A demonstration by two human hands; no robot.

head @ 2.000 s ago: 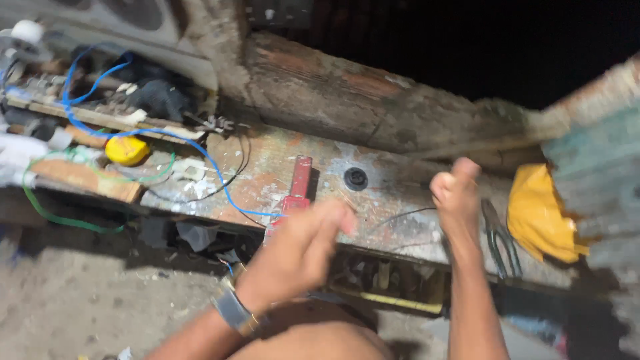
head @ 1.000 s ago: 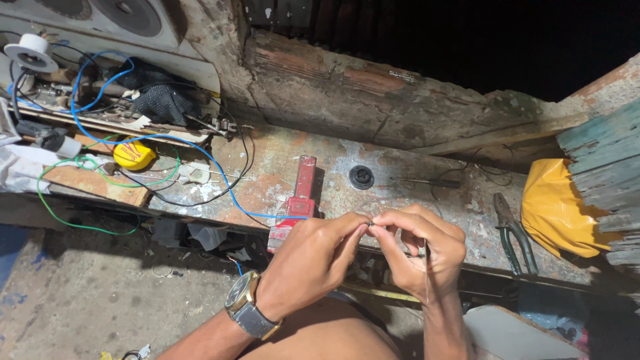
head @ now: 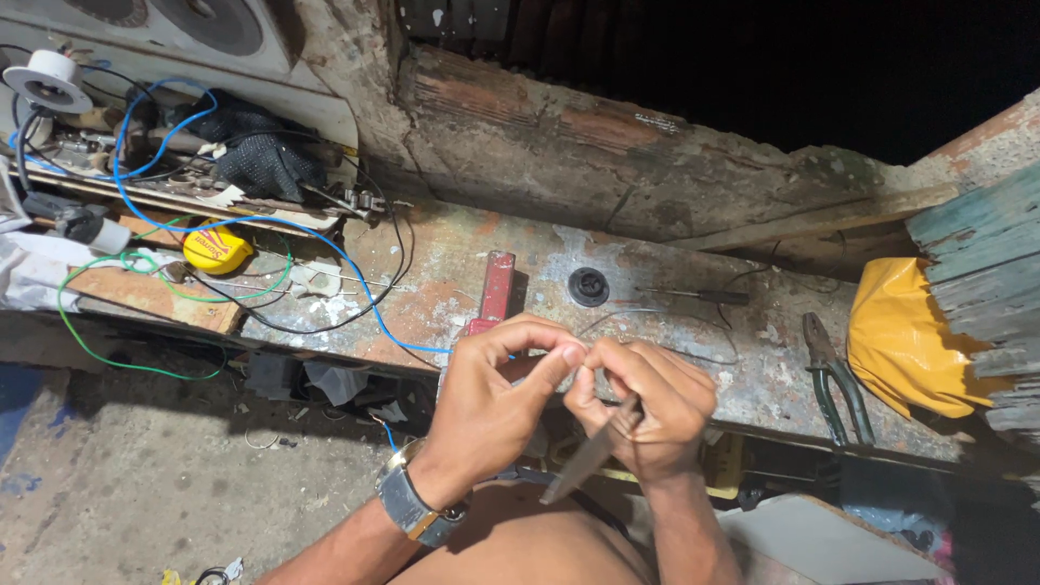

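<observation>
My left hand (head: 504,398), with a wristwatch on its wrist, pinches the end of a blue wire (head: 349,268) between thumb and forefinger. My right hand (head: 650,398) meets it fingertip to fingertip at the wire's end, which the fingers mostly hide. A flat, dark blade-like tool (head: 589,463) sticks out below my right hand's curled fingers. Just beyond the hands, a red metal vise-like piece (head: 497,286) lies on the bench, partly covered by my left hand. Near it are a round black plastic part (head: 588,286) and a thin screwdriver (head: 703,296).
Pliers with dark green handles (head: 837,382) lie right, beside a yellow bag (head: 902,341). A yellow tape measure (head: 216,247), green wire (head: 81,325) and wood piece (head: 154,296) lie left. A cluttered shelf (head: 179,195) stands behind them. A brick ledge (head: 634,154) borders the bench.
My hands were apart two seconds ago and have come together at the fingertips. The dark blade-like tool now shows plainly below my right hand.
</observation>
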